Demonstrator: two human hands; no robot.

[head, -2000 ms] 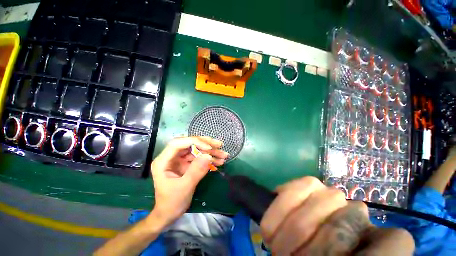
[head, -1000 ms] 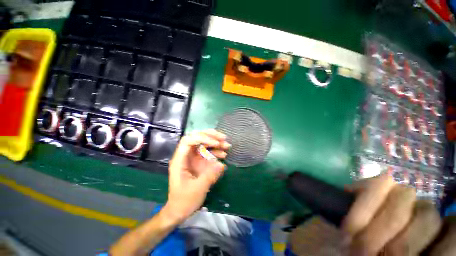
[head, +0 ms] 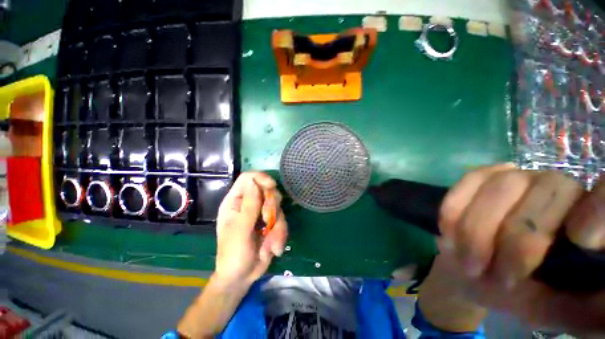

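My left hand (head: 247, 228) holds a small watch case with an orange edge (head: 269, 222) in its fingertips, mostly hidden by the fingers. My right hand (head: 517, 232) is wrapped around a black electric screwdriver (head: 414, 202). The screwdriver points left, its front end beside the right rim of the round grey screw disc (head: 325, 167); I cannot make out the thin bit. The disc lies flat on the green mat, between and ahead of my hands. My right hand is large and partly blurred.
An orange fixture (head: 323, 87) stands behind the disc. A silver ring (head: 438, 41) lies to its right, by beige tape pieces. A black blister tray (head: 152, 126) with several cases is at left, beside a yellow bin (head: 50, 165). A clear blister tray (head: 557, 106) is at right.
The view has shifted. The screwdriver has moved away from the case, out to the right, and now points at the disc's right side. The case has turned in my left fingers.
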